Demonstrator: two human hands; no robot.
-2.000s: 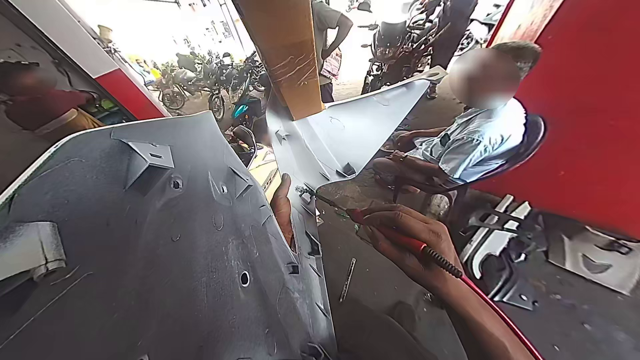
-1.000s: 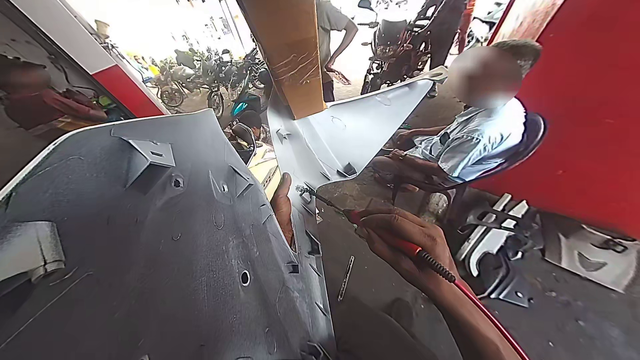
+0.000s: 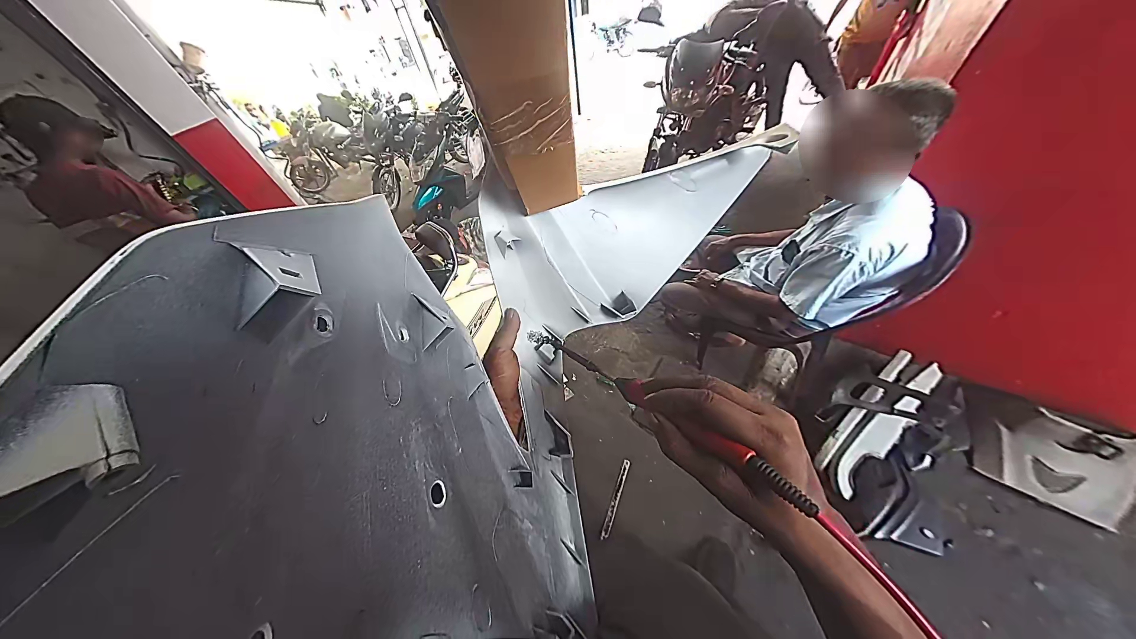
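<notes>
A large grey plastic motorcycle body panel (image 3: 311,461), seen from its inner side with tabs and holes, fills the left and middle of the view. My left hand (image 3: 505,373) grips its narrow part from behind; only the thumb and some of the palm show. Between the fingers of my right hand (image 3: 728,426) is a red-handled soldering iron (image 3: 729,446) with a red cable. Its dark tip touches the panel's narrow neck at a rough patch (image 3: 540,341), just right of my left thumb. A brown taped cardboard piece (image 3: 532,115) covers part of the panel's top.
At the right a person (image 3: 816,257) sits on a chair by a red wall (image 3: 1047,222). Panel parts (image 3: 879,444) lie on the floor near them. A thin metal strip (image 3: 616,499) lies below the panel. Parked motorcycles (image 3: 355,142) and other people are behind.
My hands, the iron and the panel stay almost in place. In the background at the top, a standing person has moved out of sight behind the cardboard, and another now bends over a motorcycle.
</notes>
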